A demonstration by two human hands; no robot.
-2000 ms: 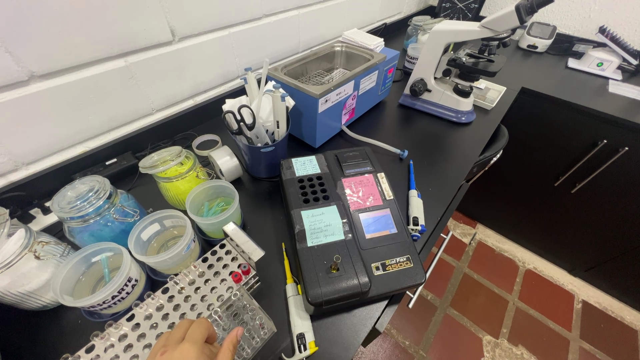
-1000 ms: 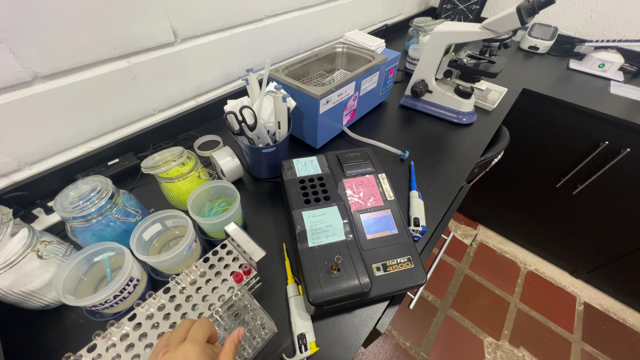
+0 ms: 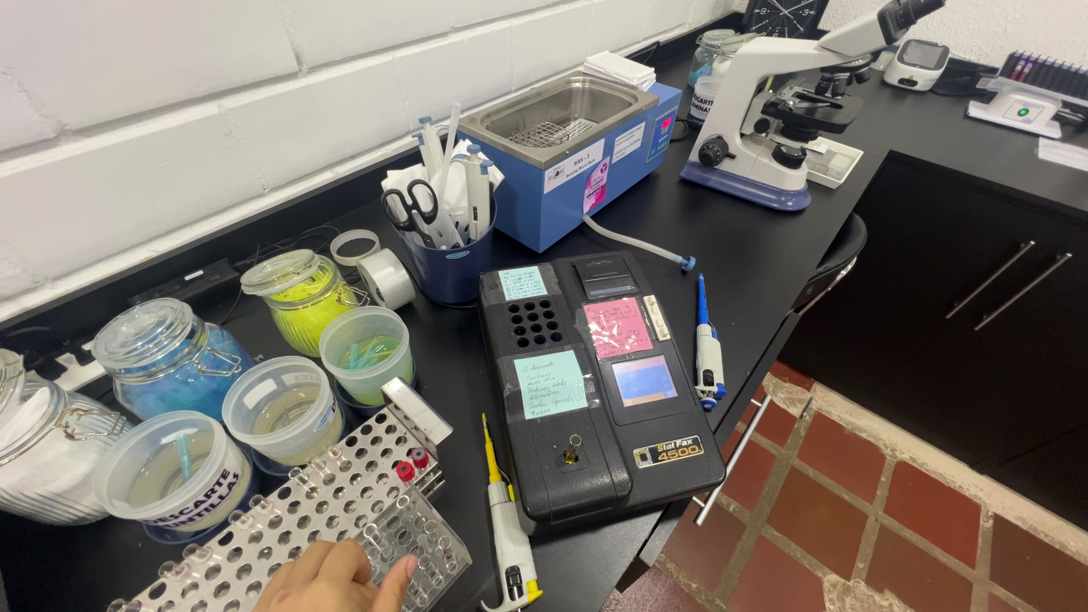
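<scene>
My left hand [image 3: 340,578] is at the bottom edge, its curled fingers by the perforated metal tube rack [image 3: 255,544] and its thumb over a small clear rack of glass tubes [image 3: 416,544]. The fingertips are partly hidden, so a grip is unclear. Red-capped tubes [image 3: 410,466] stand in the metal rack's right end. Right of the racks lies a yellow-tipped micropipette [image 3: 510,535]. Beyond it is the black Stat Fax 4500 analyzer [image 3: 595,391], a small glass tube [image 3: 574,448] upright in its front well. A blue-tipped micropipette [image 3: 708,348] lies along its right side. My right hand is out of view.
Open plastic tubs [image 3: 285,412] and lidded glass jars [image 3: 174,357] line the left. Behind stand a blue cup with scissors and pipettes [image 3: 450,268], a blue water bath [image 3: 544,191] with a hose, and a microscope [image 3: 748,127]. The counter's edge [image 3: 756,365] runs down the right.
</scene>
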